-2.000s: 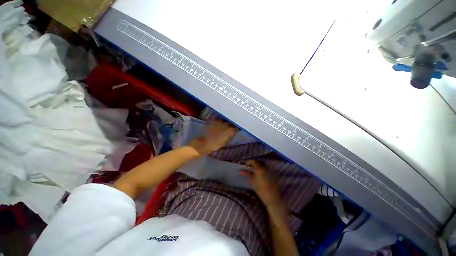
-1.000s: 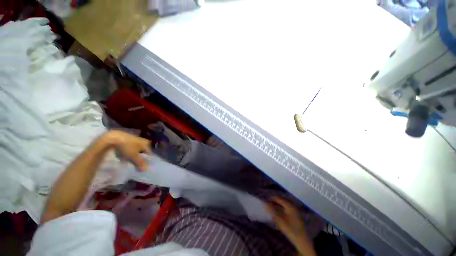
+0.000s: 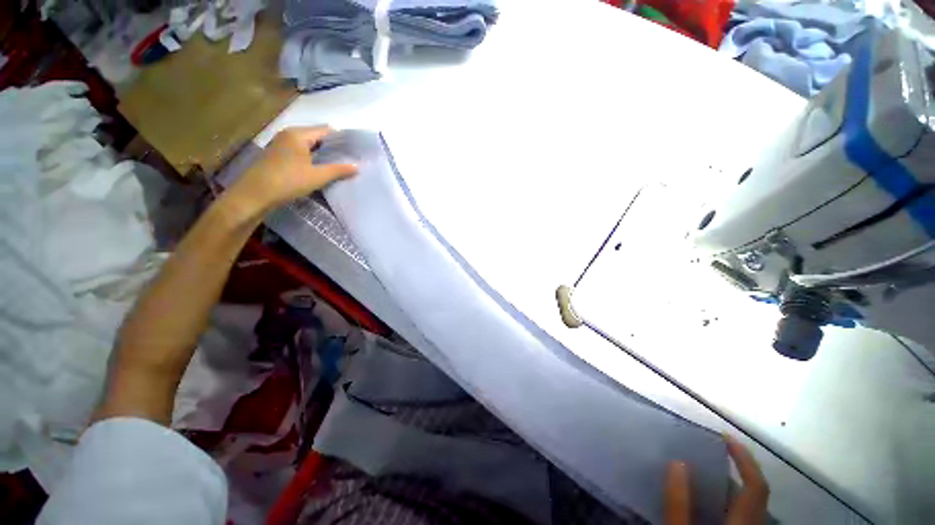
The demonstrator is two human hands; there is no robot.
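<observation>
A long curved pale blue-grey collar piece [image 3: 482, 333] with a darker edge lies over the front edge of the white table, in front of the sewing machine [image 3: 820, 185]. My left hand [image 3: 292, 174] grips its far left end between thumb and fingers. My right hand [image 3: 718, 487], cut off by the bottom edge of the picture, is at its right end with thumb and fingers on the cloth. Another grey-blue panel [image 3: 420, 441] lies on the lap below the table edge.
A tied bundle [image 3: 379, 36] of blue-grey pieces sits at the table's back left. Crumpled blue cloth [image 3: 800, 46] lies behind the machine. A small beige oval part [image 3: 567, 307] is on the table. A white fabric pile [image 3: 62, 308] stands at the left, near brown cardboard [image 3: 205, 92].
Both hands have come up from the lap to the table edge. The collar piece is now spread between them across the edge. The view has shifted, showing the bundle and more of the machine.
</observation>
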